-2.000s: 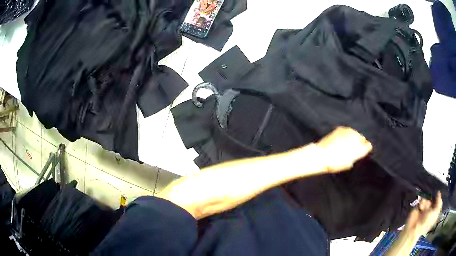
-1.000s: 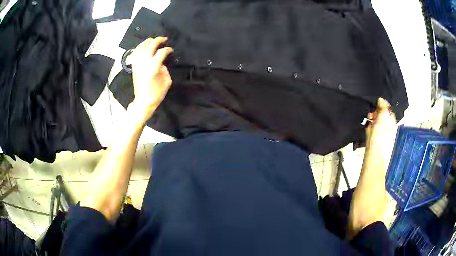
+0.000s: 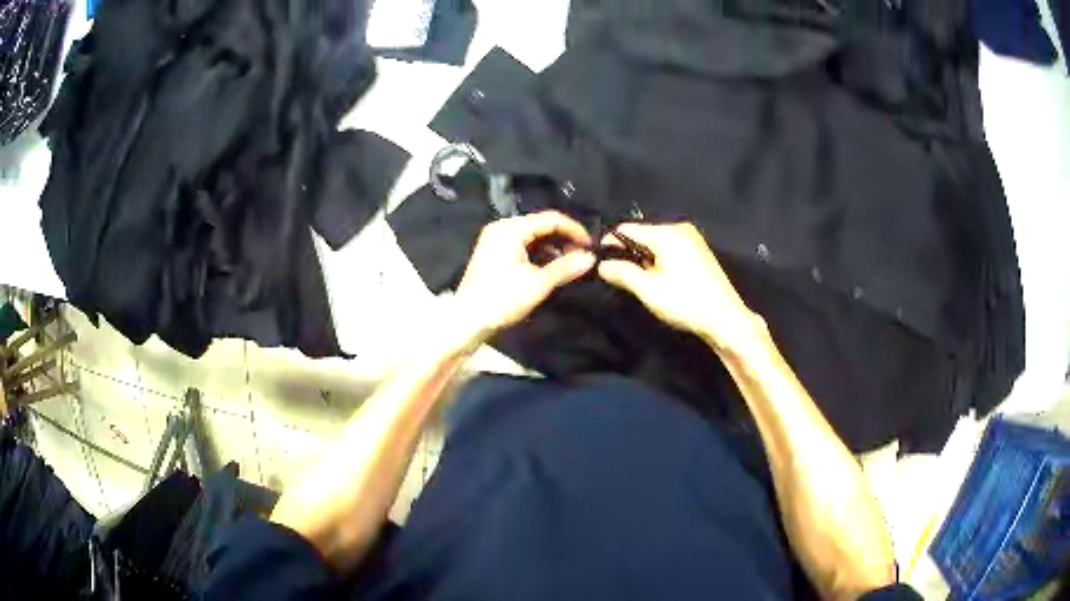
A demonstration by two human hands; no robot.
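A black shirt (image 3: 751, 153) lies spread on the white table before me, with a row of small shiny buttons along its placket. My left hand (image 3: 528, 264) pinches the shirt's edge near the placket's left end. My right hand (image 3: 663, 272) is right beside it, fingertips almost touching the left ones, and holds small dark snips (image 3: 628, 247), partly hidden by the fingers. A cuff (image 3: 483, 100) with a small button sticks out at the left. A grey ring (image 3: 453, 170) lies near the cuffs.
A second pile of black garments (image 3: 188, 176) lies at the left. A phone (image 3: 400, 24) lies at the top edge. Navy cloth (image 3: 1018, 28) is at the far right corner. A blue crate (image 3: 1007, 511) stands at the lower right. Dark garments and a metal stand are at the lower left.
Both hands were apart, holding the shirt's edge stretched; now they have come together near the placket's left end. The shirt has shifted in view.
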